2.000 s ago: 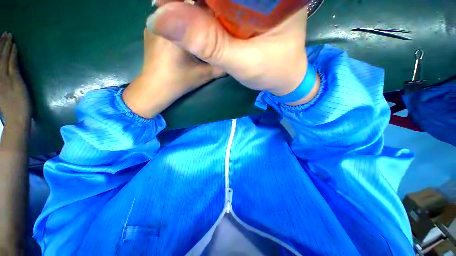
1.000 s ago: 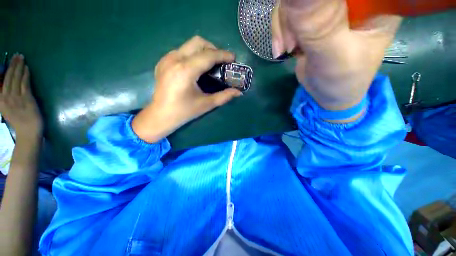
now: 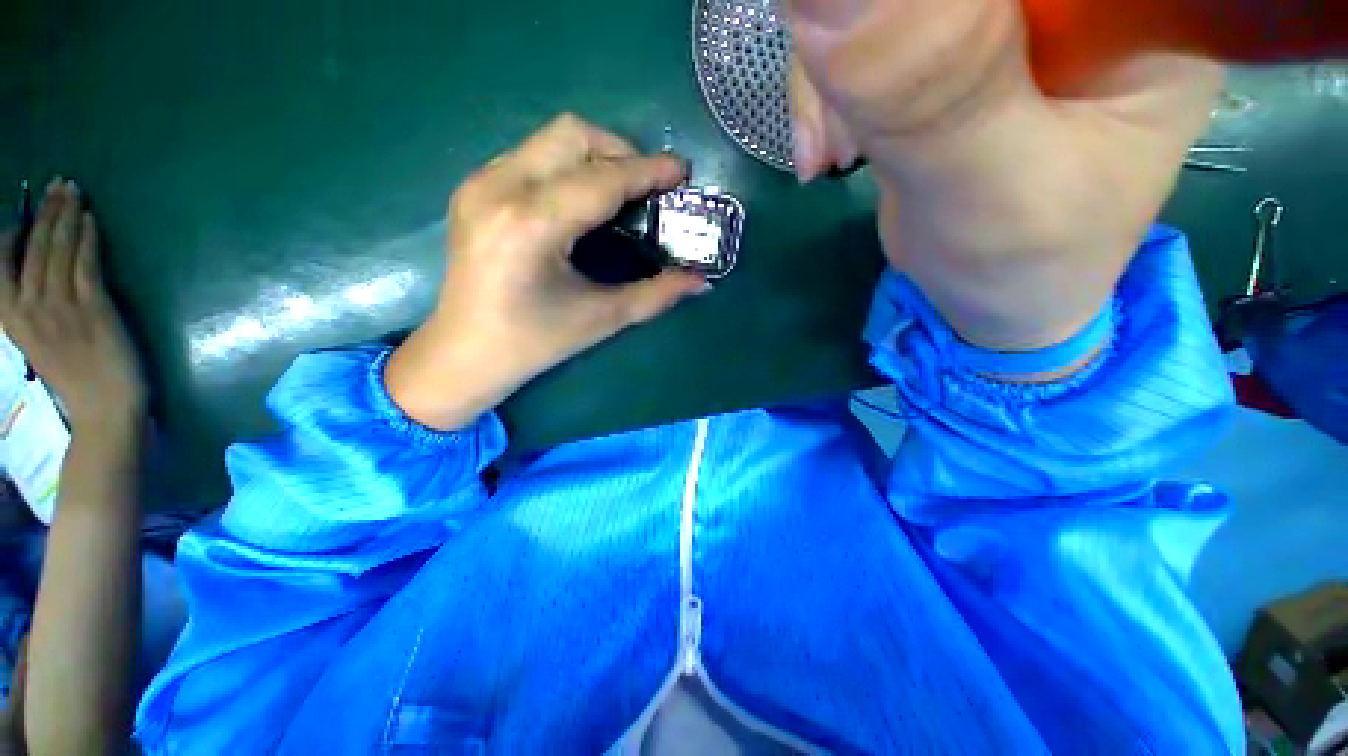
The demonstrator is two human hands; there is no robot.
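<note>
My left hand (image 3: 518,266) holds the silver watch case (image 3: 698,232) between thumb and fingers over the green mat; a pale piece fills the case and a dark part sits beside it in the palm. My right hand (image 3: 991,133) is shut on the orange-red electric screwdriver (image 3: 1183,33), which is blurred and cut off by the top right edge. The hand is over the right part of the round perforated metal plate (image 3: 742,74). The screwdriver's tip is hidden by my fingers.
Another person's hand and forearm (image 3: 82,340) rest at the far left, by a white paper sheet (image 3: 30,436). Thin tweezers (image 3: 1220,155) lie beyond my right wrist on the green mat (image 3: 340,118). A binder clip (image 3: 1264,251) is at the right bench edge. Cardboard boxes (image 3: 1301,643) stand lower right.
Two seconds ago both hands were together at the top centre. They have since parted: my left hand is at centre with the case, my right hand at the perforated plate with the screwdriver.
</note>
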